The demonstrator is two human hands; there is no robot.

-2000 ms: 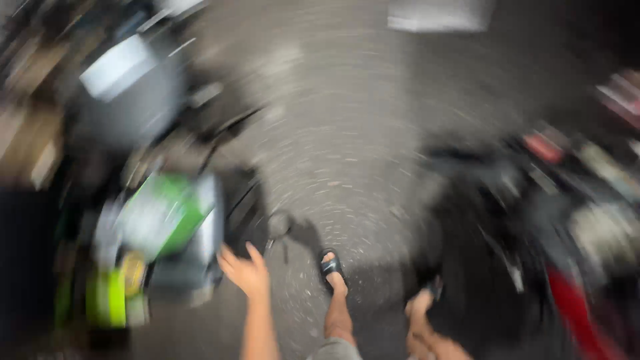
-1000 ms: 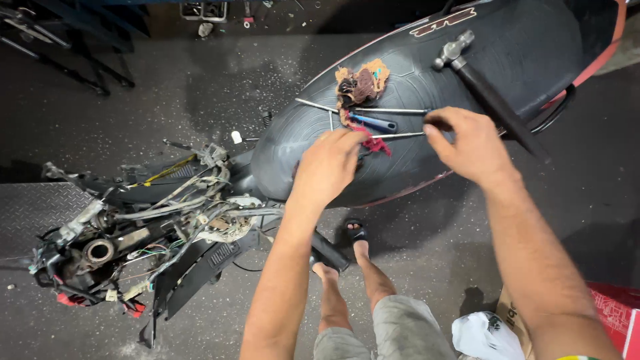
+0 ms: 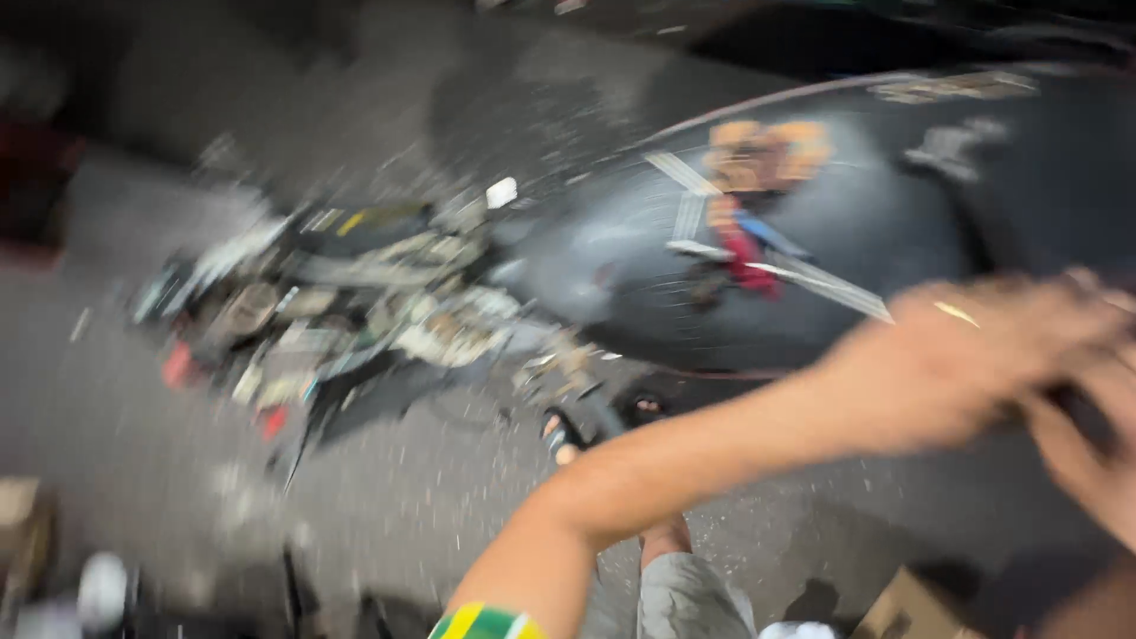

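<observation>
My left hand point(image 3: 985, 346) reaches to the right over the near edge of a dark scooter seat point(image 3: 887, 204), its fingers blurred. Close beside it, my right hand point(image 3: 1100, 426) is partly cut off by the frame's right edge. Whether either hand holds anything is hidden by blur and overlap. On the seat lie a T-shaped metal wrench point(image 3: 830, 288), a blue-handled tool point(image 3: 768, 235), a red cloth point(image 3: 750, 262) and an orange-brown crumpled rag point(image 3: 768, 155). A hammer point(image 3: 954, 151) rests farther right.
Left of the seat, the scooter's stripped front point(image 3: 355, 311) shows exposed wires and frame parts. A cardboard box point(image 3: 914, 608) stands on the floor at the bottom right. A small white object point(image 3: 501, 193) is beyond the seat's narrow end. My sandalled feet are below the seat.
Both hands have moved right, away from the tools and rag at the seat's middle, and are now close together. The view has swung and blurred.
</observation>
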